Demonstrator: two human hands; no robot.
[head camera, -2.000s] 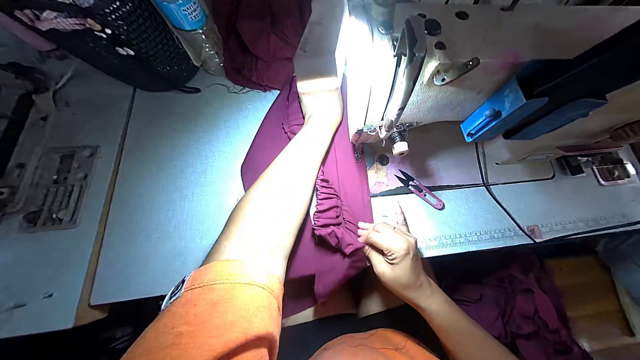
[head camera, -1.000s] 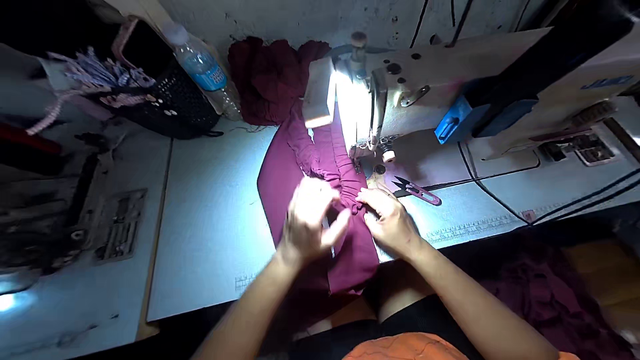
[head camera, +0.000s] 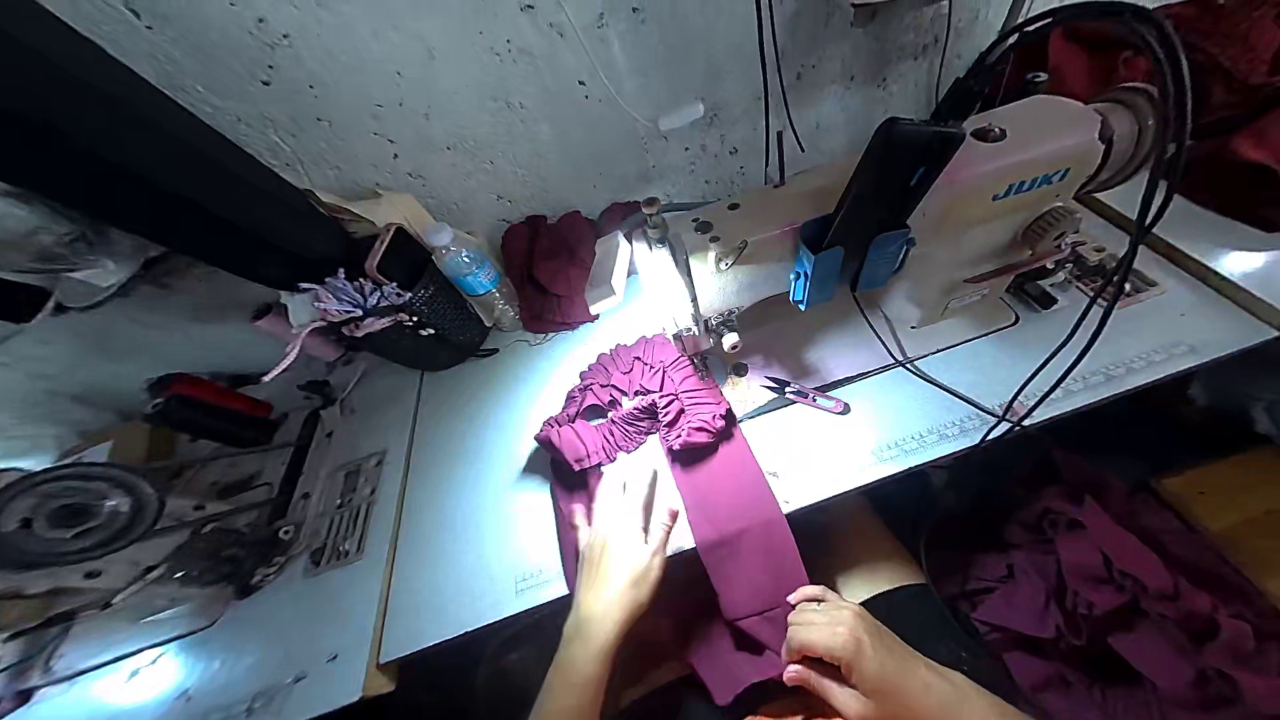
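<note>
A maroon fabric piece (head camera: 735, 520) runs from the sewing machine's needle area (head camera: 700, 355) toward my lap, its gathered elastic-like band (head camera: 640, 385) bunched in a curve near the presser foot. My left hand (head camera: 622, 535) rests with fingers spread over the table between two stretches of the cloth, just below the gathers; glare washes out its fingertips. At the table's front edge, my right hand (head camera: 830, 645) has its fingers curled on the edge of the hanging flat part. Thread snips (head camera: 808, 396) lie right of the needle area.
Behind the cloth stand a water bottle (head camera: 475, 278), a black basket (head camera: 435, 318) and bundled maroon fabric (head camera: 548, 272). A phone (head camera: 890, 200) in a blue holder is on the machine. Another machine (head camera: 130, 540) occupies the left. More maroon cloth (head camera: 1120, 590) lies low right.
The view has swung up toward the wall. My hands, close together on the gathers one second ago, are apart; my right hand has moved down the cloth to its flat part.
</note>
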